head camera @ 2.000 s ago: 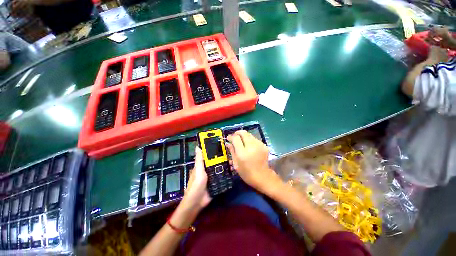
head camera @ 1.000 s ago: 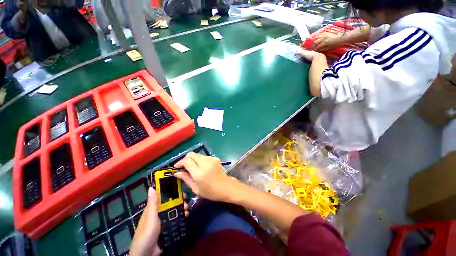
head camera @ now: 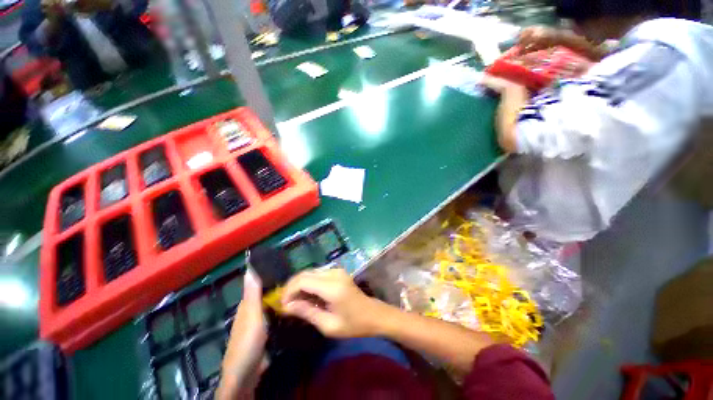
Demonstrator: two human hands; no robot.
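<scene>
My left hand (head camera: 249, 336) is around a black keypad phone (head camera: 270, 267). The picture is blurred, and the phone's keys cannot be made out. My right hand (head camera: 324, 301) pinches a yellow liner (head camera: 274, 300) at the phone; whether the liner is still attached cannot be told. A clear lens tray (head camera: 181, 326) with black-framed lenses lies under and beside my hands. The red-orange foam phone tray (head camera: 188, 244) stands behind at the left with black phones in its pockets, one pocket without a phone, and a pale unfinished handset (head camera: 234, 134) at its far right corner.
A white wipe (head camera: 342, 183) lies right of the foam tray. A metal post (head camera: 238, 66) rises behind it. A person in a white top (head camera: 594, 148) works at the right over a red tray (head camera: 539, 67). A clear bag with yellow waste (head camera: 489, 285) is below the bench edge.
The phone has tilted, so its yellow-covered front no longer faces me. My right hand has moved down to the phone's middle, pulling at the yellow liner. The view has shifted slightly.
</scene>
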